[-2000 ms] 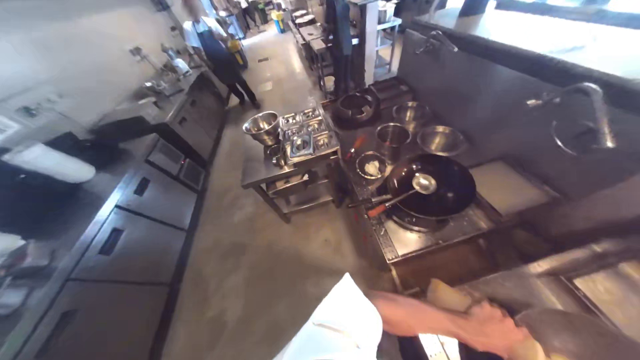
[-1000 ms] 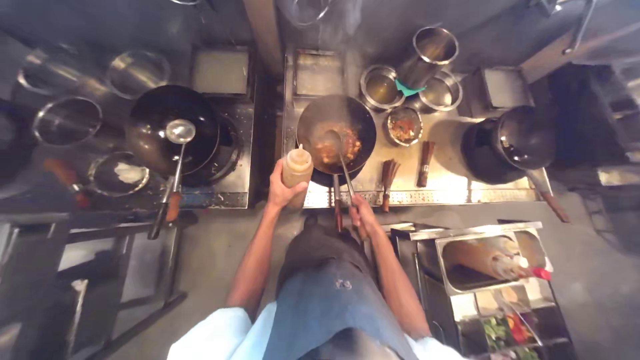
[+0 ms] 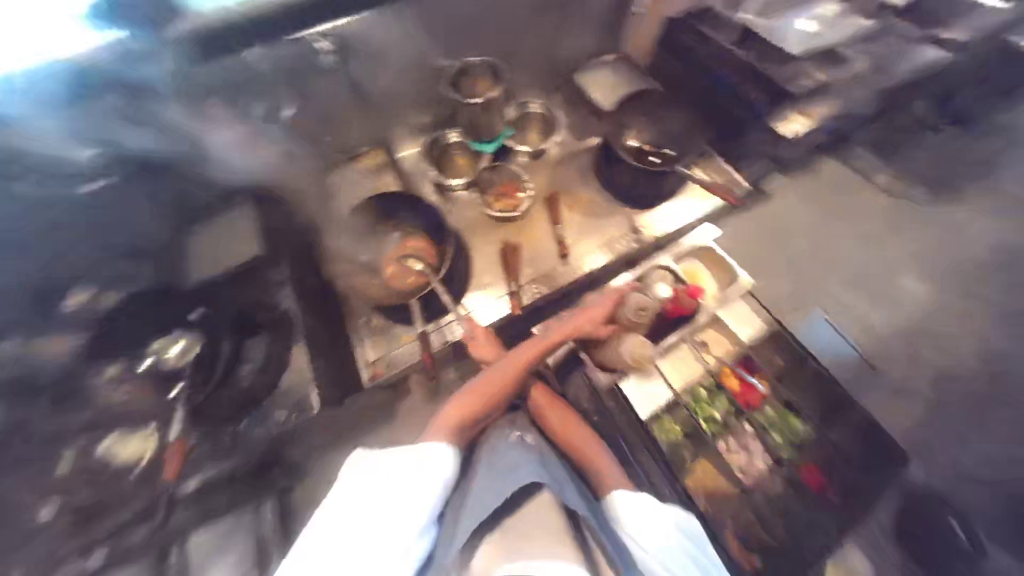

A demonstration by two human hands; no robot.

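Note:
My arms are crossed, the left one over the right. My right hand (image 3: 483, 344) grips the handle of a metal ladle (image 3: 440, 290), whose bowl rests in reddish food (image 3: 410, 260) inside a steaming wok (image 3: 376, 220) on the stove. My left hand (image 3: 598, 314) reaches across to the metal container on the right, its fingers around the side of a squeeze bottle (image 3: 638, 310); blur hides the exact grip. Another bottle (image 3: 632, 352) lies just below it, and a red-topped one (image 3: 684, 300) stands beside it. A second handle (image 3: 426, 352) sticks out from the wok's near side.
Metal pots (image 3: 454, 160), a bowl of food (image 3: 506, 190) and two brown-handled tools, one a brush-like tool (image 3: 511, 276), are behind and right of the wok. Another wok (image 3: 646, 132) sits at back right. Cut vegetables (image 3: 708, 408) fill compartments at right. A dark wok (image 3: 240, 360) is at left.
My left hand has moved with the squeeze bottle from beside the wok, across my right arm, to the container on the right. My right hand stays on the ladle. The view has turned strongly.

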